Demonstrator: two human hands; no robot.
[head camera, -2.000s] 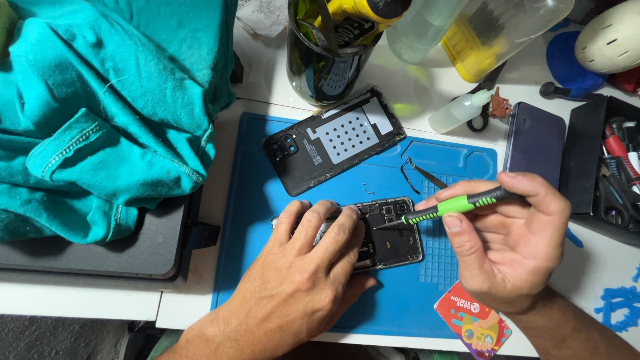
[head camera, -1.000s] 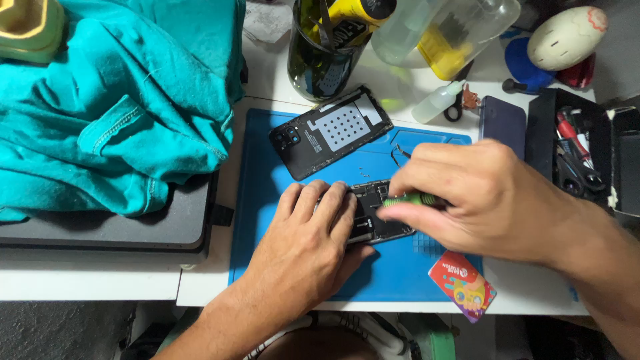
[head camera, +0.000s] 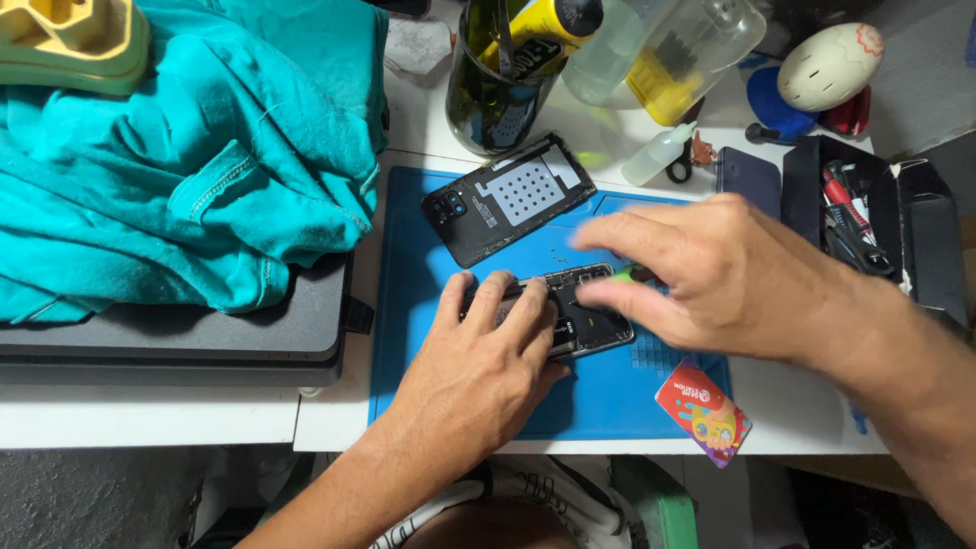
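An opened smartphone (head camera: 595, 320) lies face down on a blue silicone repair mat (head camera: 427, 305), its inner parts showing. My left hand (head camera: 496, 343) grips the phone's left part, fingers over the top and thumb at the lower edge. Above the phone's right end is my right hand (head camera: 686, 274), blurred, with thumb and fingers around a green-handled screwdriver (head camera: 633, 273), mostly hidden by the hand. The detached back cover (head camera: 511, 198) rests inside up behind the phone. Between the two lie several tiny screws (head camera: 559, 255).
A dark glass container (head camera: 488, 99) with tools stands behind the mat. Teal cloth (head camera: 152, 175) covers a black console (head camera: 305, 320) at left. A small dropper bottle (head camera: 656, 156), dark phone (head camera: 749, 183) and black tool box (head camera: 854, 206) are at right. A colourful card (head camera: 705, 412) overlaps the mat's front corner.
My right hand has turned from holding the screwdriver slanted, palm up, to a grip from above. My left hand stays on the phone. The view has shifted somewhat.
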